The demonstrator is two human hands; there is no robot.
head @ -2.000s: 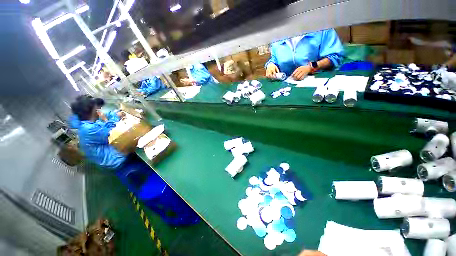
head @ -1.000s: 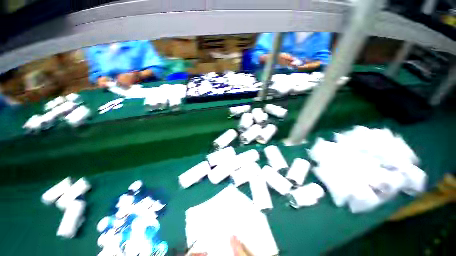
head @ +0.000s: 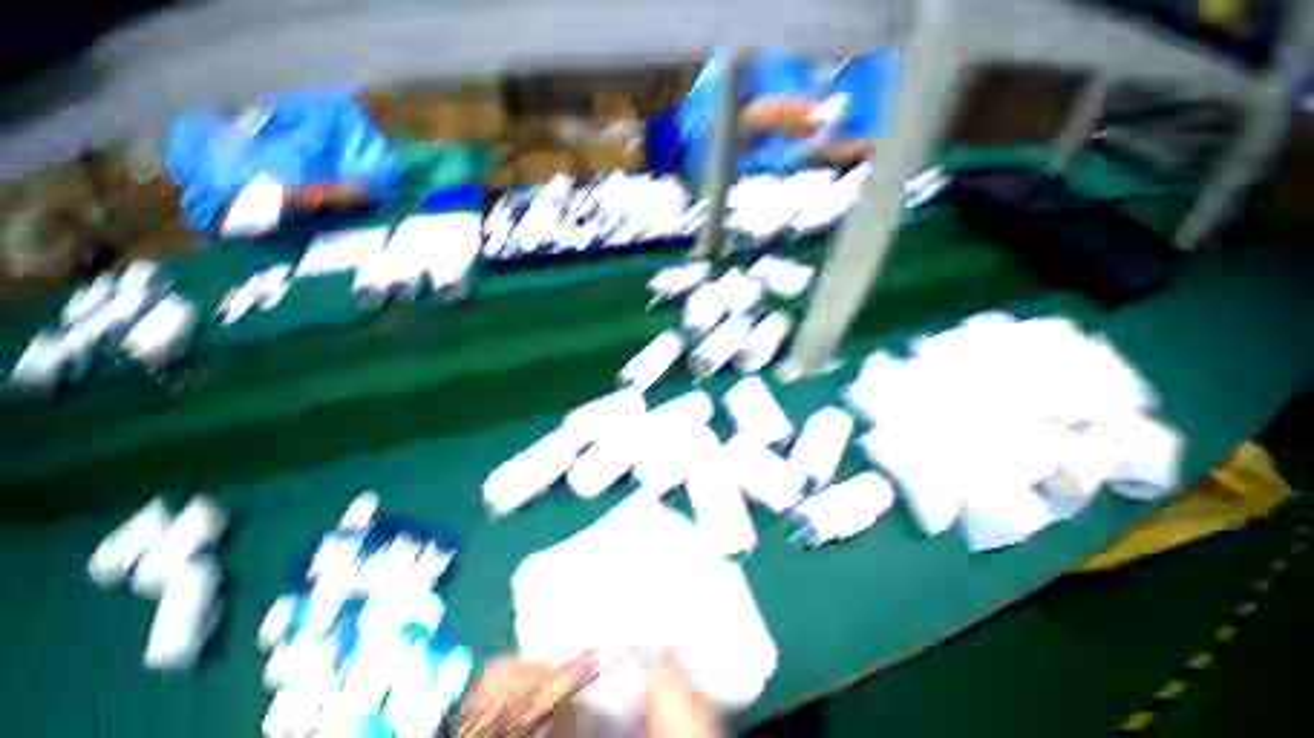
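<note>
My left hand (head: 522, 698) and my right hand (head: 675, 701) are at the bottom edge, blurred and partly cut off. They are close together over the near edge of a white sheet stack (head: 641, 598). Something small and whitish shows between them; I cannot tell what it is or which hand holds it. White cylinders (head: 716, 498) lie loose just behind the sheets. A heap of white and light blue discs (head: 360, 634) lies to the left of the sheets.
A pile of wrapped units (head: 1009, 425) lies at the right, with a yellow-brown bag (head: 1203, 505) beside the bench edge. A metal post (head: 865, 216) rises from the bench. Three cylinders (head: 180, 591) lie far left. Two people in blue (head: 281, 152) work across the bench.
The view has swung right and slightly down since the earliest frame. Both hands now show more fully over the sheets, with a small whitish thing between them.
</note>
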